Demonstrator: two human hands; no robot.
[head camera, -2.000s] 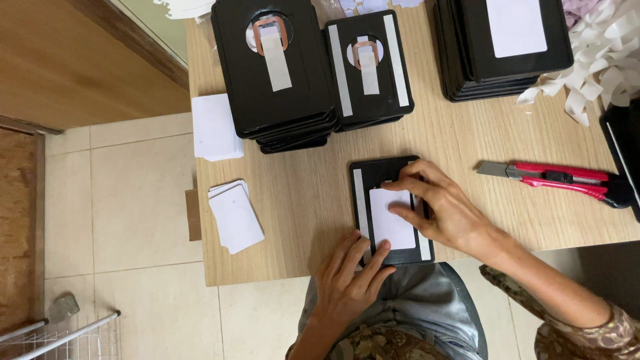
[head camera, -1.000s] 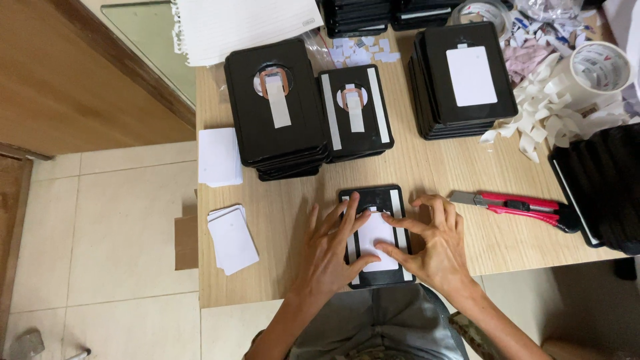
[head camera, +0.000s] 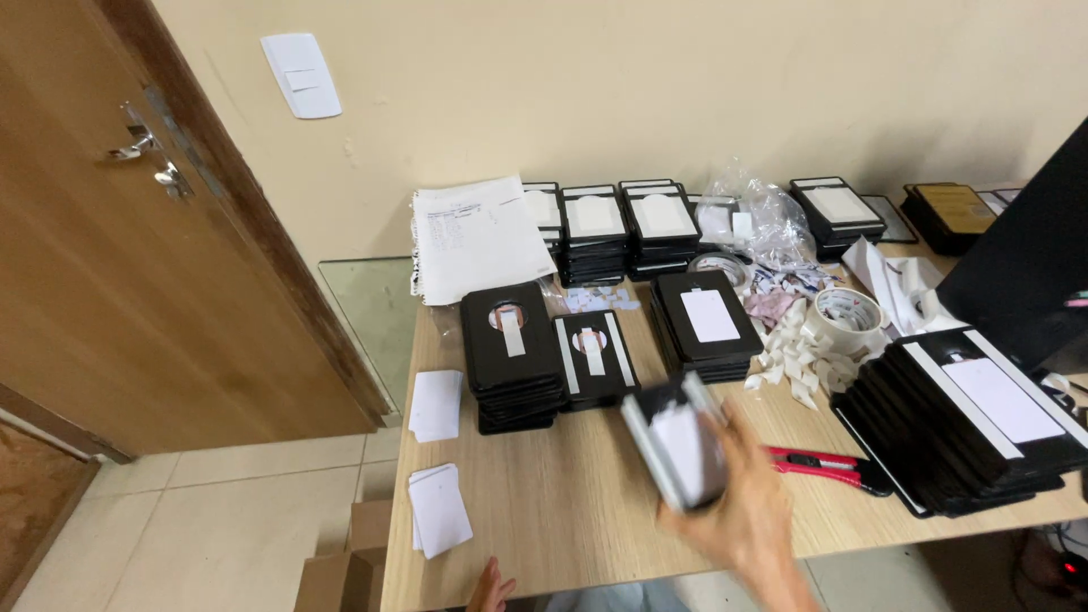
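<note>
My right hand (head camera: 738, 501) grips a black rectangular panel (head camera: 680, 442) with two pale tape strips and a white card on its face; both are blurred. The panel is held over the wooden table, left of a red and black utility knife (head camera: 820, 463). At the table's front edge is my left hand (head camera: 491, 588), partly out of view, with nothing seen in its fingers. Near it lie a small stack of white cards (head camera: 440, 510) and another card stack (head camera: 435, 406). A black panel with strips and a copper-coloured coil (head camera: 595, 357) sits beside a taller panel stack (head camera: 514, 357).
A large stack of black panels (head camera: 960, 425) stands at the right, a smaller one (head camera: 707, 327) mid-table. Around them are tape rolls (head camera: 846, 316), curled tape scraps (head camera: 795, 361), a clear plastic bag (head camera: 756, 212) and paper sheets (head camera: 476, 242). More panel stacks (head camera: 595, 221) line the wall.
The panel has been lifted off the table in my right hand. My left hand has let go of it and moved left, down to the front edge. The view has tilted up.
</note>
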